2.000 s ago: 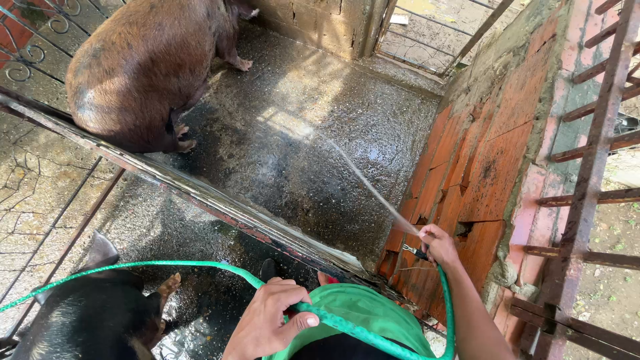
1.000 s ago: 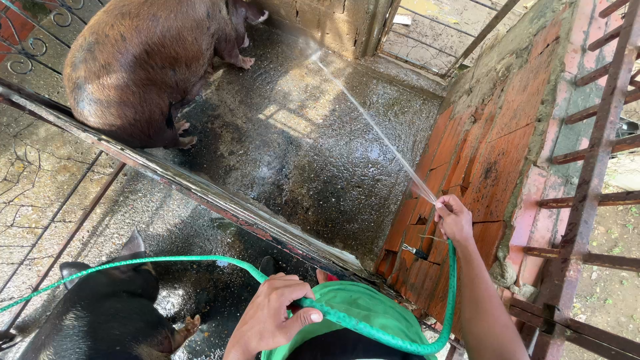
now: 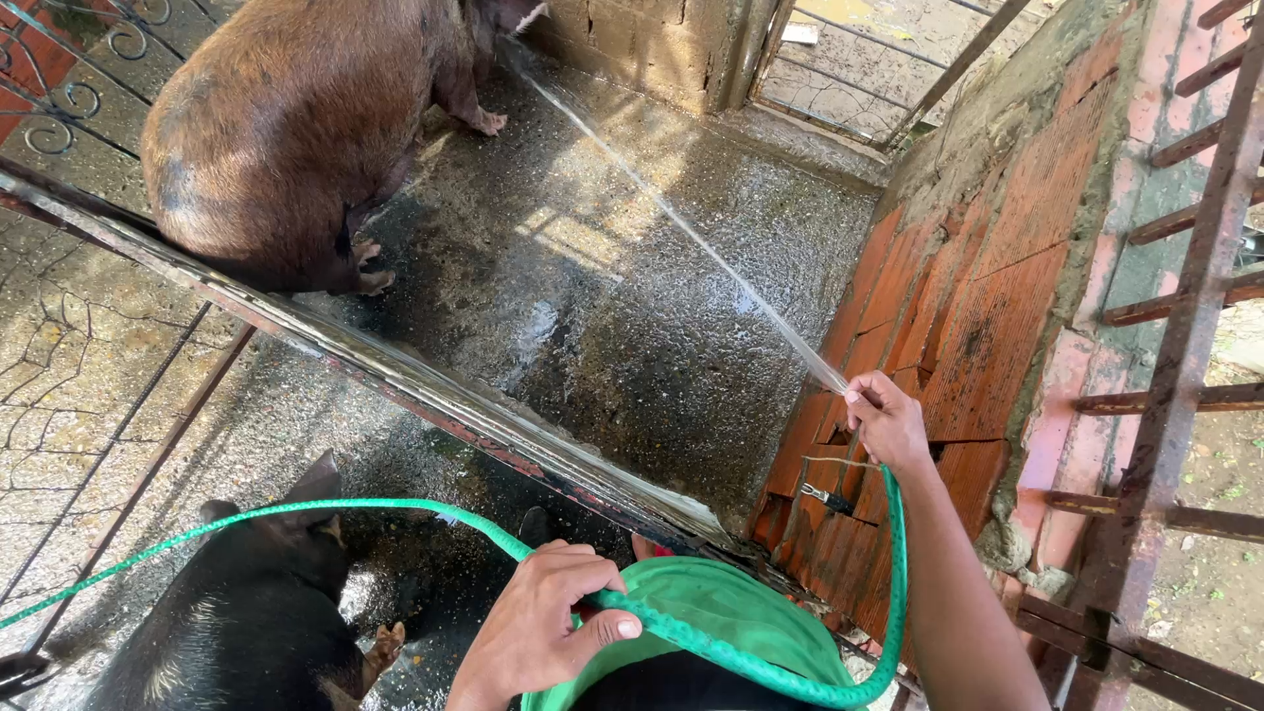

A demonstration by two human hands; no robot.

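My right hand (image 3: 886, 420) grips the end of a green hose (image 3: 894, 573), thumb near the opening, and a water jet (image 3: 691, 232) sprays from it across the wet concrete floor (image 3: 632, 326). My left hand (image 3: 553, 622) holds the same hose in front of my green shirt (image 3: 721, 602). A brown pig (image 3: 296, 138) stands beyond the low partition at the upper left, and the jet's far end reaches the floor by its head. At the lower left is a black pig (image 3: 247, 612) on the near side of the partition, with the hose passing over it.
A low partition (image 3: 425, 380) runs diagonally between the pigs. Along the right are a clay-block wall (image 3: 987, 326) and rusty metal bars (image 3: 1180, 336). A barred gate (image 3: 859, 69) stands at the top, beside a block wall (image 3: 652, 44). A small metal-tipped cable (image 3: 828, 498) hangs by the clay blocks.
The water jet has swung left, from the floor's middle to the far wall and then towards the brown pig's head. My right hand was a little lower two seconds ago. The black pig's head has shifted.
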